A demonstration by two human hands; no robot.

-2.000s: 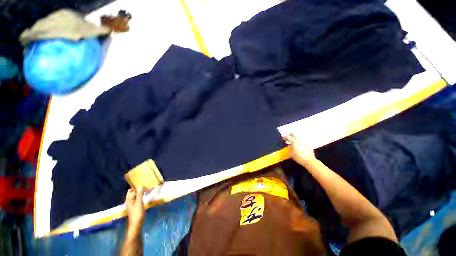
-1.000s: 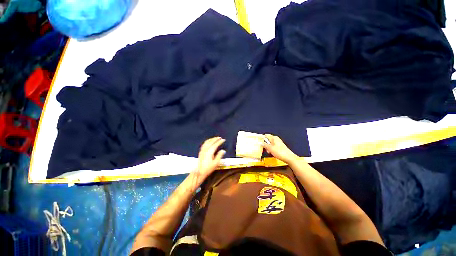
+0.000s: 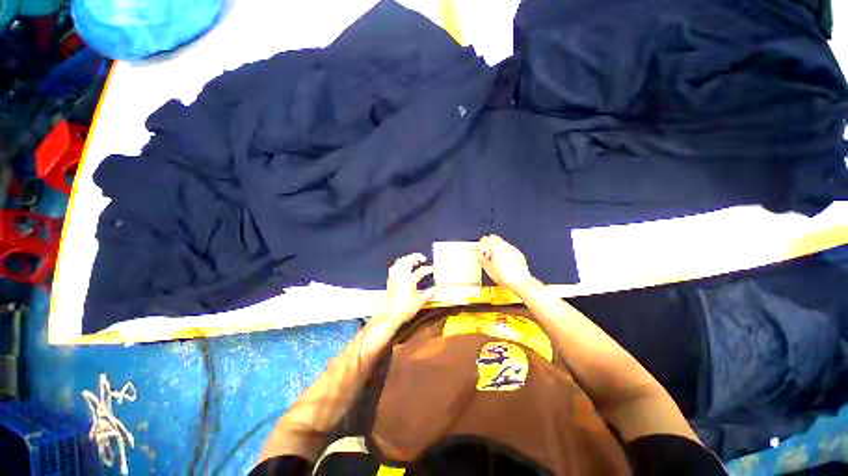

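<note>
A dark navy garment [image 3: 372,186] lies spread on the white-topped table, its near edge close to the table's front edge. A small whitish square card [image 3: 457,264] lies against that near edge, in front of me. My right hand [image 3: 503,262] is at the card's right side, with fingertips on its upper right corner. My left hand [image 3: 407,283] is at the card's left side, fingers curled and slightly apart; whether it touches the card or pinches something small cannot be told.
A navy garment pile [image 3: 679,65] lies at the back right of the table. A light blue bag [image 3: 149,23] is at the far left. Red stools [image 3: 26,244], white cord [image 3: 110,418] and a blue crate [image 3: 39,439] are on the left floor. Dark cloth [image 3: 762,344] heaps below the table at right.
The card has gone from my left hand at the left to the middle, now at my right hand. Since a second ago, my left hand has moved right, closer to the card, and the card sits straighter.
</note>
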